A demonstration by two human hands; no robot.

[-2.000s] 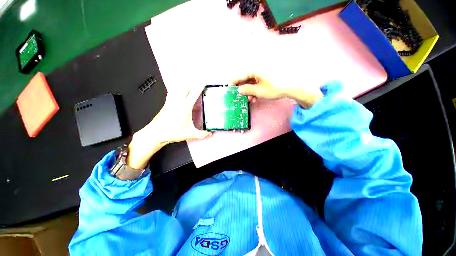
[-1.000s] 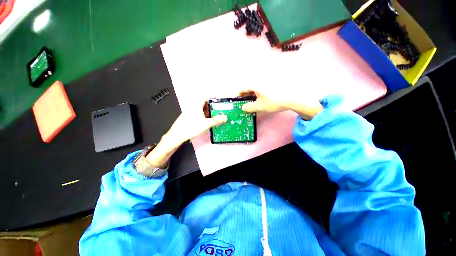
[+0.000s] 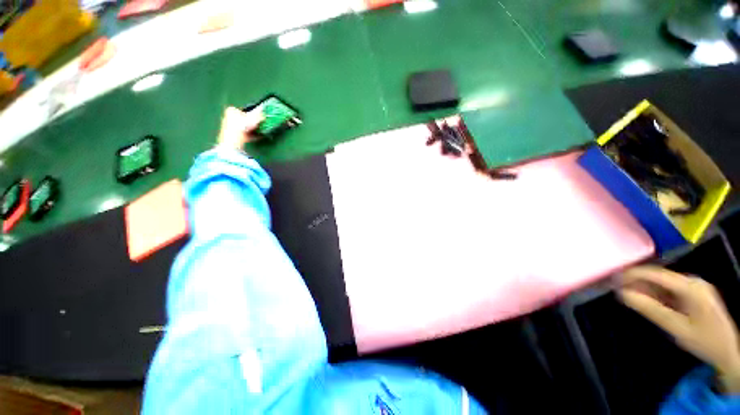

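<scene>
My left hand [image 3: 237,126] is stretched out over the green belt and grips the left edge of a housing with board fitted [image 3: 276,116], green side up. Whether the housing touches the belt cannot be told. My right hand [image 3: 677,304] is at the lower right, over the black bin [image 3: 584,324] near the mat's corner. It is blurred, with fingers bent and apart, and nothing shows in it. The pink work mat [image 3: 438,251] lies between the hands.
Another fitted housing [image 3: 136,159] and a dark closed housing [image 3: 432,89] sit on the belt [image 3: 349,73]. A salmon foam pad [image 3: 157,219] lies left of my left sleeve. Black inserts [image 3: 448,139], a green flat panel [image 3: 527,134] and a blue-yellow parts box [image 3: 629,190] are at the mat's top.
My left hand has carried the fitted housing from the mat up-left to the belt. My right hand has let go and moved to the lower right. The view has shifted, showing more belt.
</scene>
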